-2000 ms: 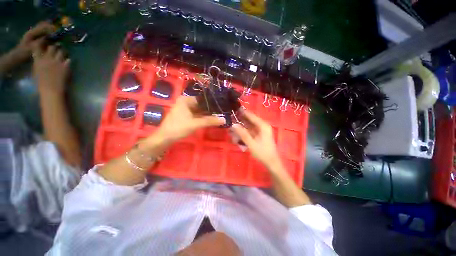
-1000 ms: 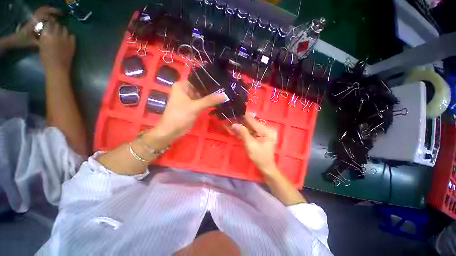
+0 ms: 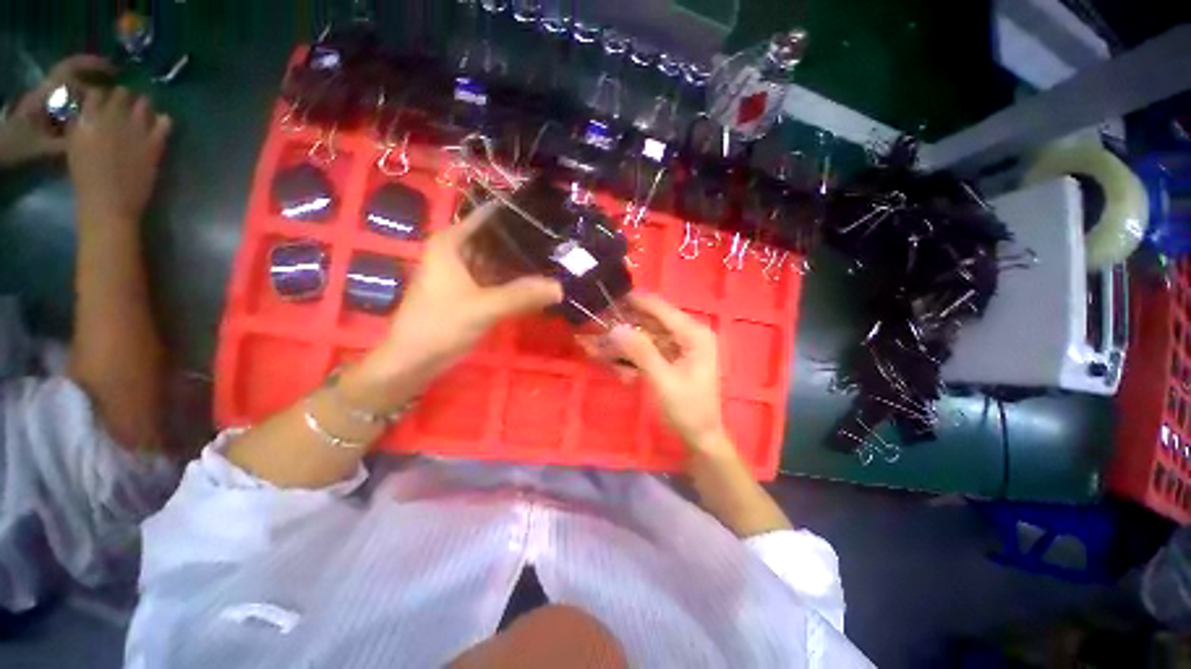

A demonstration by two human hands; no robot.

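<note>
My left hand [image 3: 457, 294] and my right hand [image 3: 666, 359] hold a black clamped device [image 3: 594, 261] between them over the middle of the red tray [image 3: 536, 405]. Black binder clips with silver wire handles sit on it, and a small white mark shows on top. Four glossy black devices [image 3: 298, 269] lie in pockets at the tray's left. A dark row of clamped devices [image 3: 745, 203] lines the tray's far edge, with wire handles sticking out. My fingers and the clips hide parts of the held device.
A loose heap of binder clips [image 3: 914, 288] lies right of the tray, beside a white boxy unit [image 3: 1025, 307] and a pale-yellow tape roll [image 3: 1110, 222]. A clear bottle [image 3: 754, 92] stands beyond the tray. A neighbouring worker's arm [image 3: 111, 261] is at left. A red crate [image 3: 1160, 418] is at right.
Both hands stay on the clamped device, which has turned so that its white mark shows more clearly. The whole view has shifted slightly.
</note>
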